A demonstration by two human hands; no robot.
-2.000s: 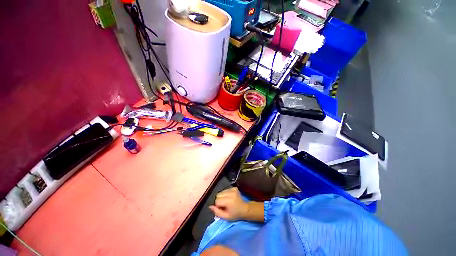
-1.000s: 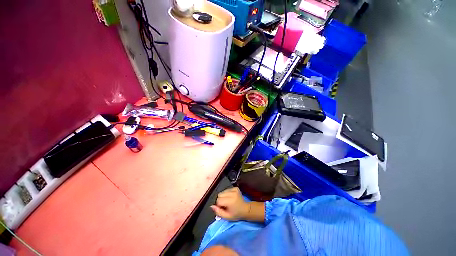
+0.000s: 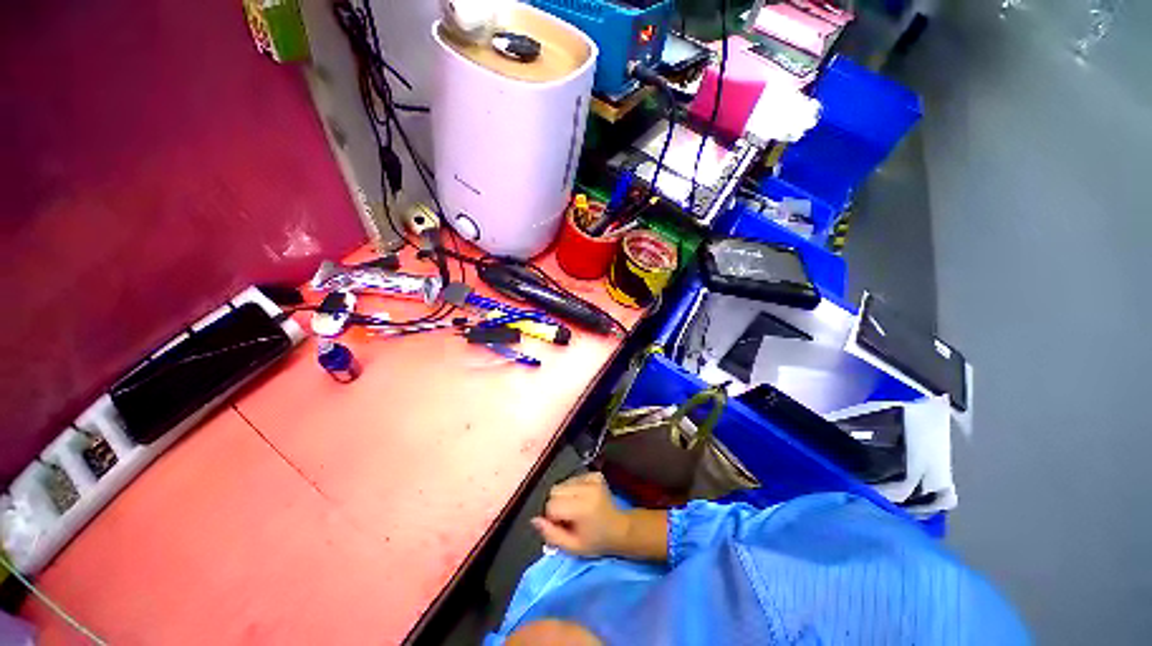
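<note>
My right hand [image 3: 584,515] rests low in the middle, by the blue-sleeved lap, off the bench edge. Its fingers are curled in and no held object shows. A patch of bare skin shows at the bottom edge; my left hand itself cannot be made out. On the pink-red mat [image 3: 366,505] lie side cutters with blue handles [image 3: 516,351], a yellow and blue barrel tool [image 3: 537,331] and a thick black corded tool [image 3: 543,294]. A small dark-blue bottle [image 3: 337,362] stands near the power strip [image 3: 70,486], which bears a black device [image 3: 202,370].
A large white cylinder [image 3: 512,152], red pen cup [image 3: 585,246] and yellow-black tape roll [image 3: 642,268] stand at the back. A blue bin [image 3: 689,391] with black tablets [image 3: 912,347] and white sheets is right of the bench. An olive-brown bag [image 3: 663,448] hangs by the bench edge.
The view has shifted slightly. My right hand keeps the same place and curled shape.
</note>
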